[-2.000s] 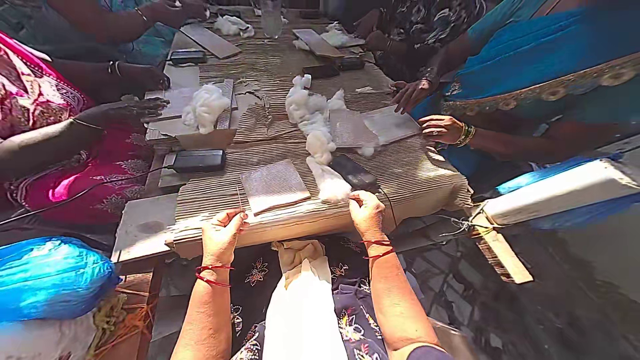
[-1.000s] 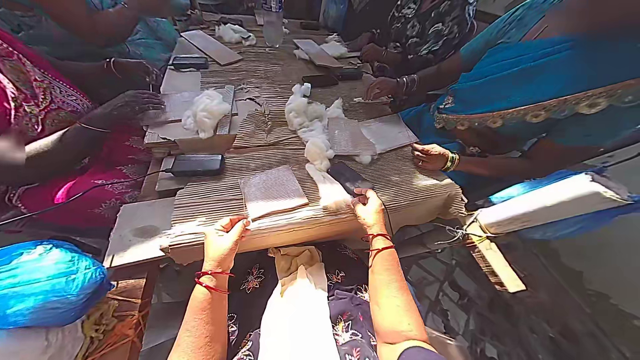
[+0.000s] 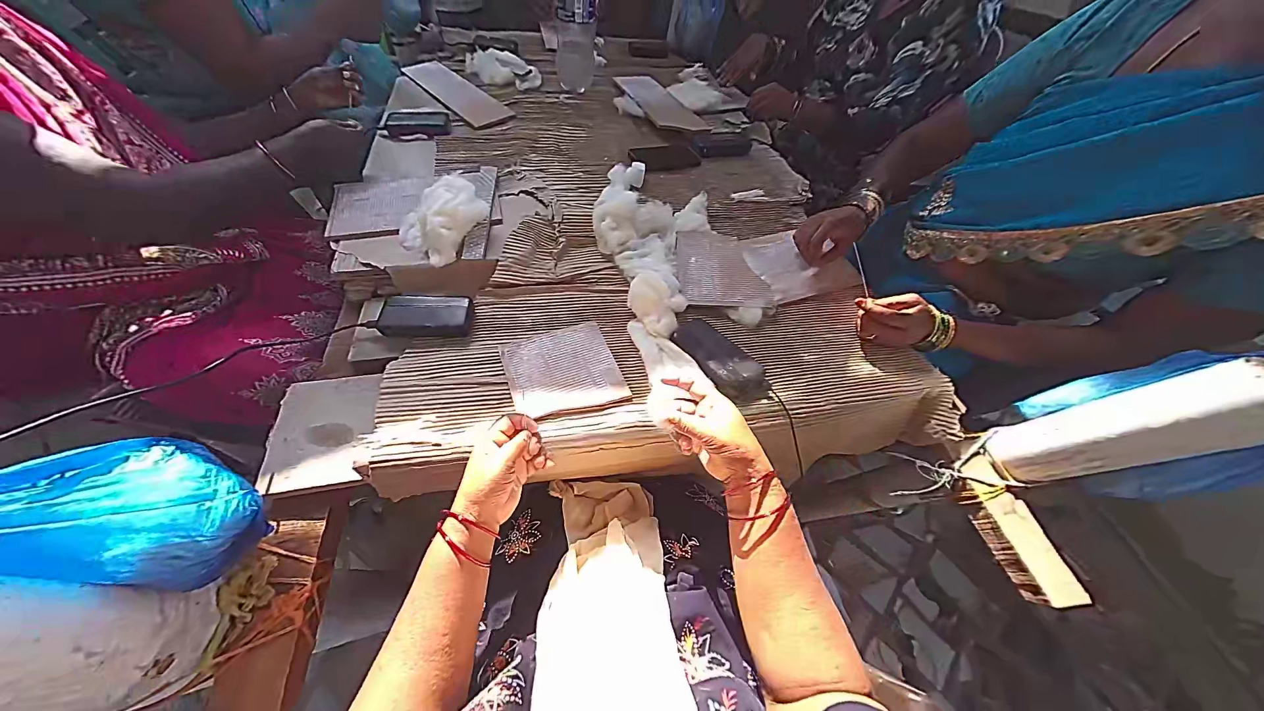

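My left hand (image 3: 509,459) is at the table's near edge, fingertips pinched together, just below a flat square ribbed plate (image 3: 565,368); whether a thin thing is between them is too small to tell. My right hand (image 3: 706,425) is raised, fingers curled, over the near end of a strip of white cotton wool (image 3: 657,344); a hold on the cotton cannot be confirmed. A dark rectangular device (image 3: 719,357) with a cord lies beside that hand. More cotton wool (image 3: 622,222) runs up the table's middle. A pale cloth (image 3: 612,612) lies on my lap.
Corrugated cardboard (image 3: 829,385) covers the table. At left are a black box with a cable (image 3: 425,316), a cotton heap (image 3: 444,219) and a blue plastic bundle (image 3: 128,513). Co-workers' hands work at both sides, one near a ribbed plate (image 3: 721,269). A bottle (image 3: 576,49) stands farther back.
My right hand has moved from the dark device to the cotton strip's near end. The right co-worker's hands have moved, one now over the pale sheet by the plate.
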